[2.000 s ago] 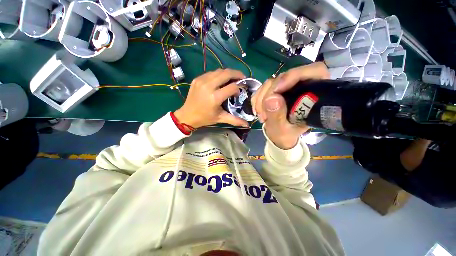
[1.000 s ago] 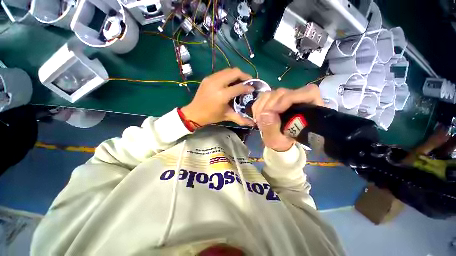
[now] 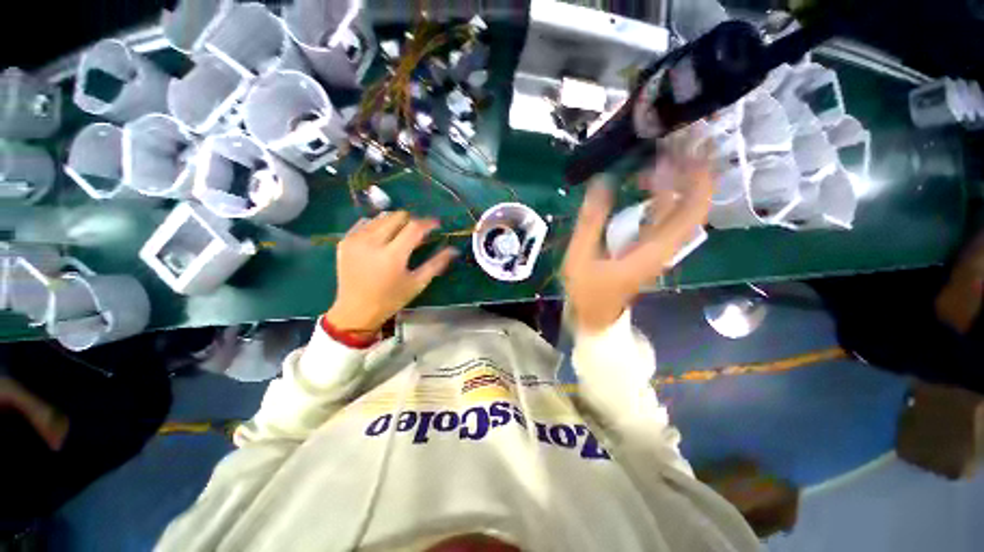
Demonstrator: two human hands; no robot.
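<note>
A white housing (image 3: 507, 242) stands open end up on the green bench between my hands, with a small part seated inside. My left hand (image 3: 386, 267) is just left of it, fingers apart, holding nothing. My right hand (image 3: 639, 232) is to its right, blurred, fingers spread and empty. The black electric screwdriver (image 3: 691, 88) hangs above and beyond my right hand, blurred and apart from it. Another white housing (image 3: 656, 233) lies partly hidden behind my right hand.
Several white housings (image 3: 259, 178) stand at the left, and a cluster (image 3: 771, 162) stands at the right. A tangle of wired components (image 3: 426, 97) lies at the back centre, beside the metal screw feeder (image 3: 540, 102). Other people's arms show at both sides.
Both hands have let go of the housing, which now stands on the bench. My right hand has released the screwdriver, which has swung up and away. The view has shifted.
</note>
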